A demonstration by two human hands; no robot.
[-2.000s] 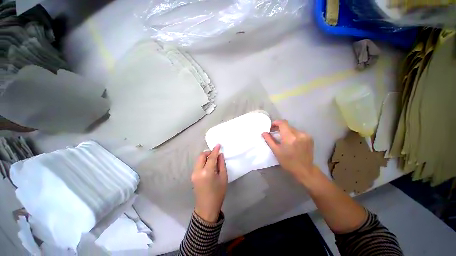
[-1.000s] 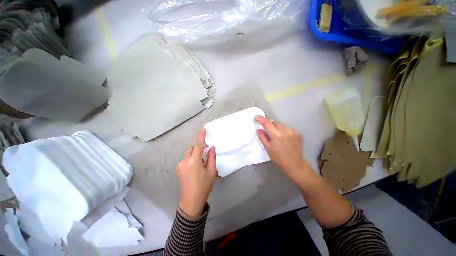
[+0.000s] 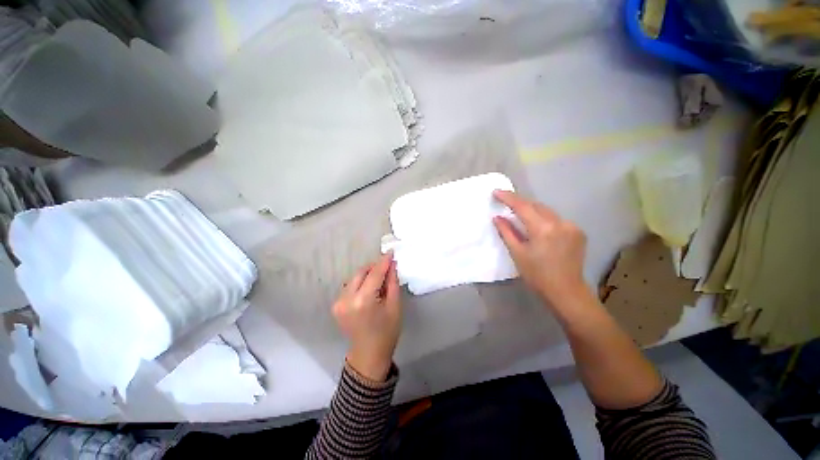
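Observation:
A bright white rounded reinforcement piece (image 3: 454, 235) lies on the grey-brown work sheet (image 3: 315, 269) in front of me. A small pale notched edge shows at its left side. My left hand (image 3: 370, 310) pinches the lower left edge of the piece between thumb and fingers. My right hand (image 3: 547, 252) rests on its right side, with the index finger on the upper right corner and the thumb a little below, fingers apart. Whether a grey panel lies under the white piece is mostly hidden.
Large grey panels (image 3: 306, 117) lie behind left. A thick white stack (image 3: 126, 278) stands left. Right are a glue bottle (image 3: 670, 198), a brown dotted pattern piece (image 3: 652, 287), olive-tan panels (image 3: 782, 225), a crumpled scrap (image 3: 698, 99) and a blue tray (image 3: 683, 56).
The view has shifted, so the table's things sit higher. The white piece lies flatter. My left hand has moved from its left side to the lower left edge; my right hand stays on the right side.

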